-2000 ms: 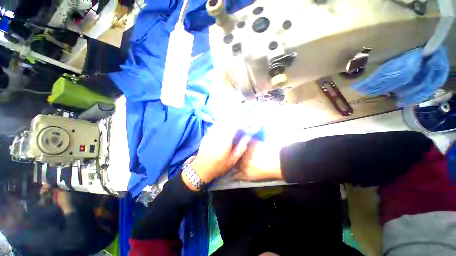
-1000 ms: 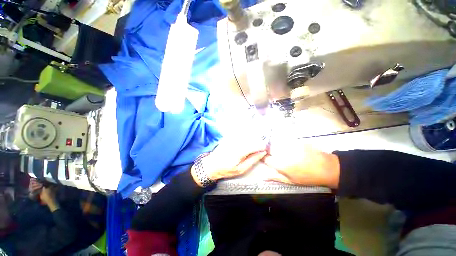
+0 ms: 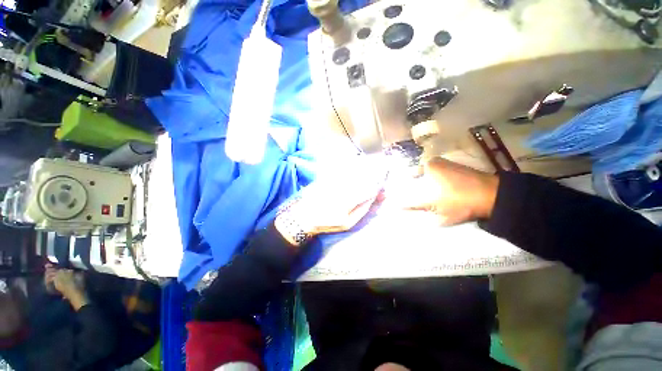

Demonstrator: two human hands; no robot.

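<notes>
The cream sewing machine head (image 3: 464, 58) is at the upper right, its needle area lost in glare. My left hand (image 3: 337, 203), with a metal watch at the wrist, lies on the table left of the needle, fingers at a bit of blue cloth. My right hand (image 3: 454, 192) is just below the cream knob (image 3: 425, 130), close to the needle area, its fingertips washed out by glare; what it holds cannot be told. Blue garment cloth (image 3: 225, 196) lies crumpled left of the head, and a blue edge shows under my left wrist.
The white lamp bar (image 3: 254, 98) hangs over the cloth. Dark red thread snips (image 3: 492, 148) lie partly behind my right hand. Light blue strands (image 3: 588, 130) hang at the right. Another machine (image 3: 80, 194) and a person's hands (image 3: 67, 282) are at the left. A printed ruler (image 3: 464, 267) runs along the table's front edge.
My right hand has moved up from beside my left hand towards the needle area and now partly covers the snips. My left hand has shifted slightly up. The hands are further apart.
</notes>
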